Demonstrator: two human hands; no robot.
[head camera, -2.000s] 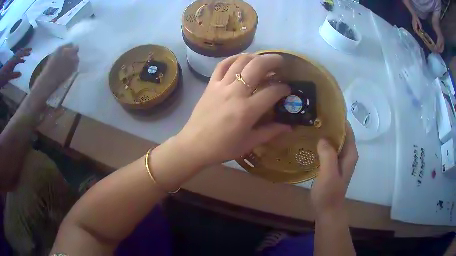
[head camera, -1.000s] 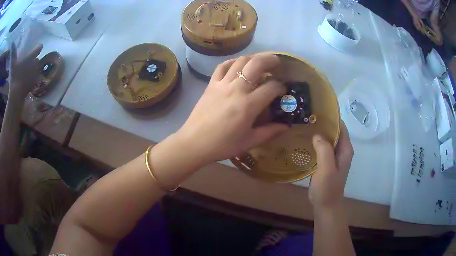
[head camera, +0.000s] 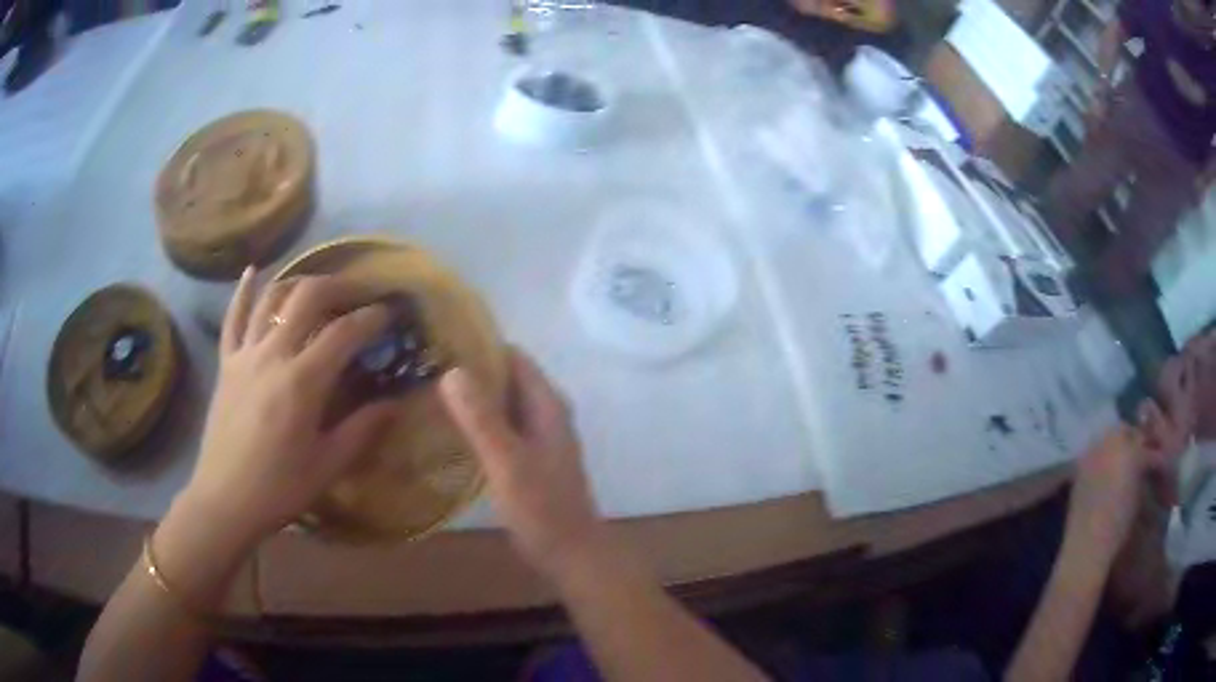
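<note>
A tan-gold base shell (head camera: 387, 480) is held up at the bench's front edge, its open inside facing me. A small black cooling fan (head camera: 390, 357) with a round pale label sits inside it, partly hidden by my fingers. My left hand (head camera: 274, 406) reaches into the shell, its fingers around the fan's left side. My right hand (head camera: 527, 460) grips the shell's right rim, its thumb inside near the fan. The picture is blurred, so the fingertip contact is unclear.
Another base shell with a fan (head camera: 100, 386) lies at left, a tan shell (head camera: 234, 187) behind it. A translucent small-parts bowl (head camera: 707, 287) and a white parts bowl (head camera: 514, 120) stand beyond. White cartons (head camera: 980, 300) and another person's hands (head camera: 1114, 480) are at right.
The view has swung right, so the bench things sit further left in the picture. My right thumb has moved up the shell, close to the fan. Cartons and a person's hands show at right.
</note>
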